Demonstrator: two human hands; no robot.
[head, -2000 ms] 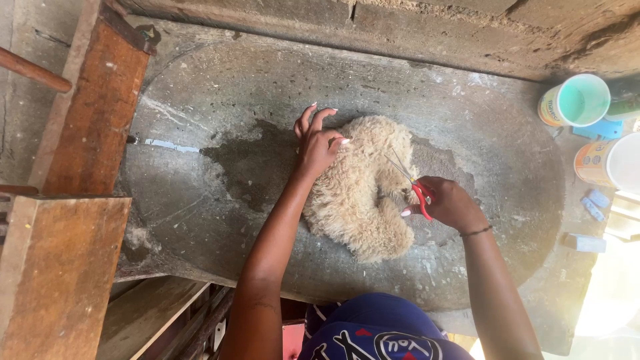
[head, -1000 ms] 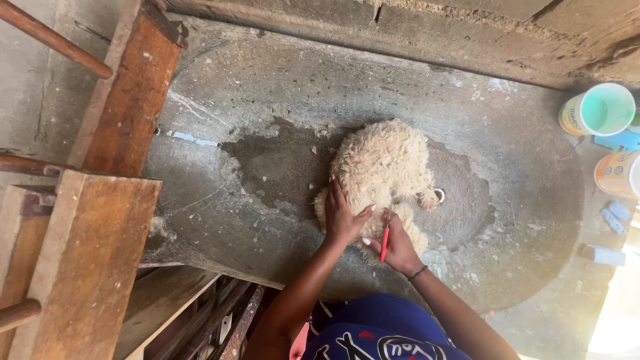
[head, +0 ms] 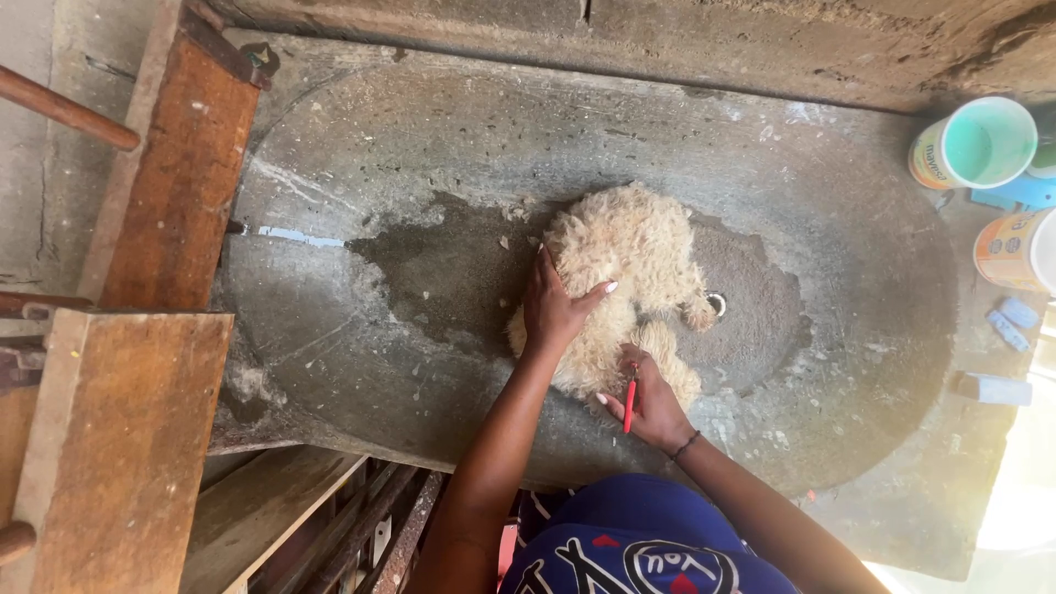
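Note:
A cream, curly-furred dog (head: pixel 631 239), or something dog-like, lies curled in the concrete basin (head: pixel 866 247); its head cannot be made out. My left hand (head: pixel 558 309) presses flat on the left side of the fur, fingers spread and thumb pointing right. Lower down, my right hand (head: pixel 656 404) rests against the lower fur and holds red-handled scissors (head: pixel 630 404). Their blades are hidden in the fur or behind my fingers. Just right of the fur shows a pale drain ring (head: pixel 716 304).
Two plastic tubs, one with green liquid (head: pixel 969 148) and one orange and white (head: pixel 1015 252), stand on the right ledge. Blue soap pieces (head: pixel 1008 330) and a pale blue block (head: pixel 994 388) lie below them. Wooden furniture (head: pixel 124 429) borders the left side; a block wall (head: pixel 660 49) runs behind.
Both hands have moved down along the fur. Two seconds ago the scissors were at its right side with blades visible; now they are at its lower part, handles pointing down.

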